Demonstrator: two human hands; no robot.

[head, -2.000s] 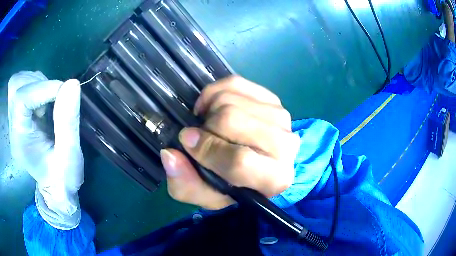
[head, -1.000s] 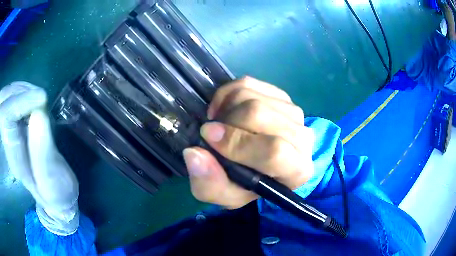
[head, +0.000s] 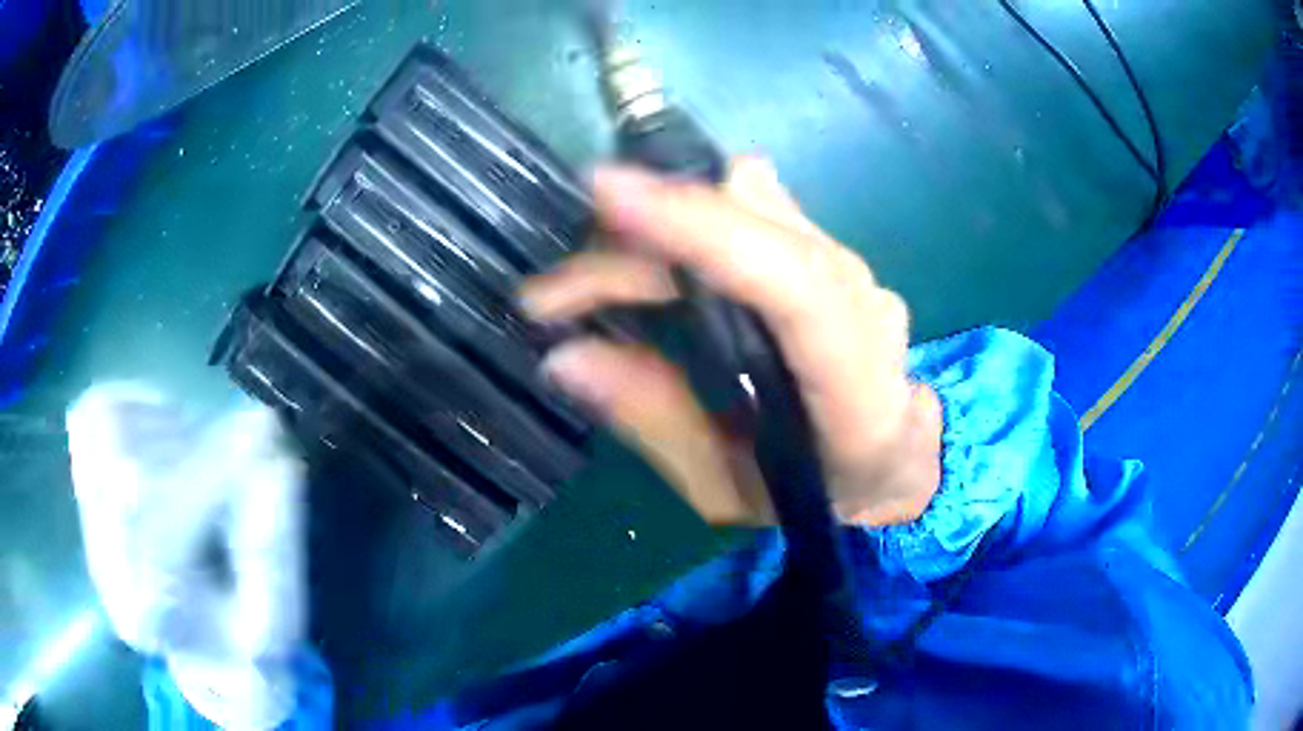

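Several long black plastic housings (head: 415, 293) lie side by side at a slant on the green bench surface. My right hand (head: 757, 329), bare and blurred, holds the black soldering iron (head: 672, 150). The iron's brass-coloured collar points up, above and right of the housings. Its handle runs down past my palm. My fingers overlap the right ends of the housings in the view; whether they touch them cannot be told. My left hand (head: 193, 528), in a white glove, is blurred at the lower left, apart from the housings. I cannot make out solder wire in it.
A clear flared hood (head: 186, 57) is at the upper left over the green bench (head: 986, 186). Thin black cables (head: 1093, 86) cross the bench at the upper right. Blue floor with a yellow line (head: 1172, 336) shows at the right. A bright streak is at the lower left.
My right hand has lifted the iron off the housings and swung its tip end upward. My left hand has moved lower in the picture. The clear hood has come into view.
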